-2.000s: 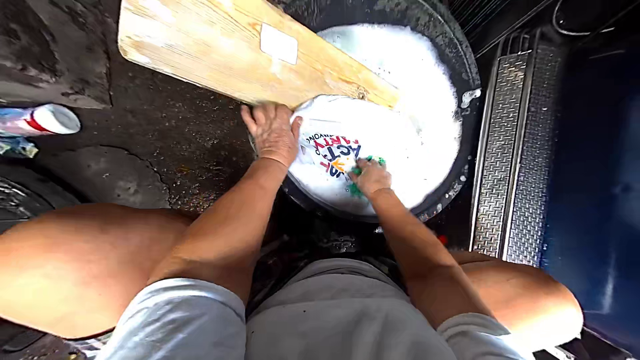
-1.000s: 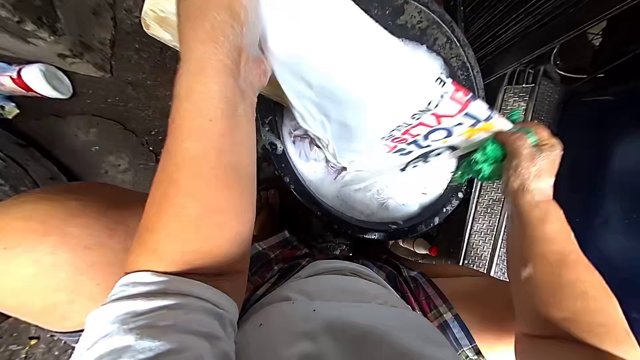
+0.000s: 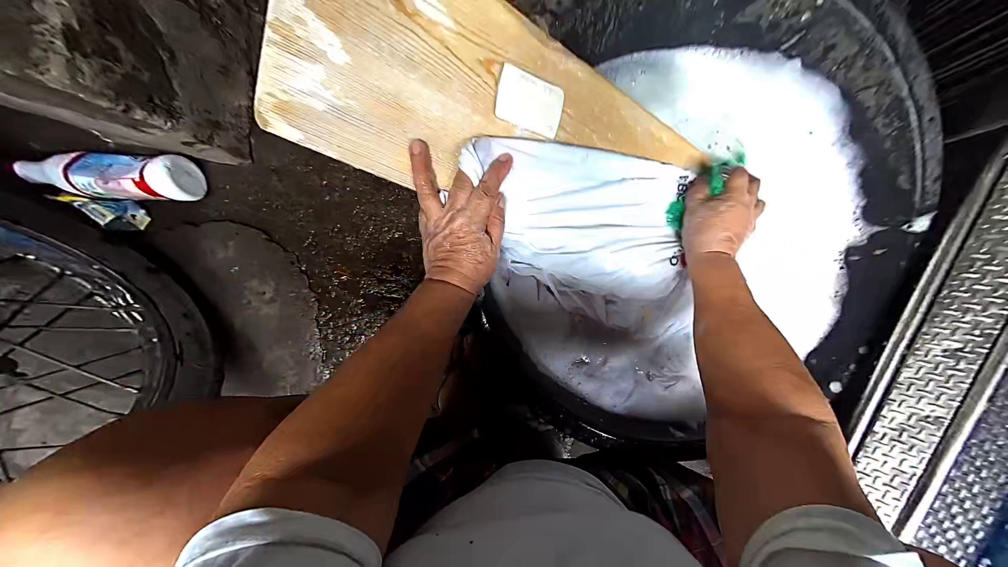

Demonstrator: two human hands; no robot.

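A wet white cloth with printed lettering [image 3: 583, 209] lies over the lower edge of a wooden board [image 3: 378, 87] and hangs into a round black tub [image 3: 906, 102] of white suds [image 3: 795, 205]. My left hand [image 3: 463, 228] presses on the cloth's left end beside the board, fingers spread, the thumb over the fabric. My right hand [image 3: 720, 213] grips a green scrubber [image 3: 717, 179] at the cloth's right end, near the board's narrow part. The scrubber is partly hidden by the fingers. Below the board, folds of the cloth rest in the suds.
On the left, a white plastic bottle [image 3: 134, 175] and a small packet [image 3: 110, 211] lie on the dark ground above a spoked wheel with a tire [image 3: 181, 346]. A concrete block [image 3: 134, 71] stands at the upper left. A metal tread plate [image 3: 937, 354] runs along the right.
The cloth, held raised and stretched across the tub one second ago, now lies on the board. My right hand has come left from beyond the tub's edge, with the green scrubber.
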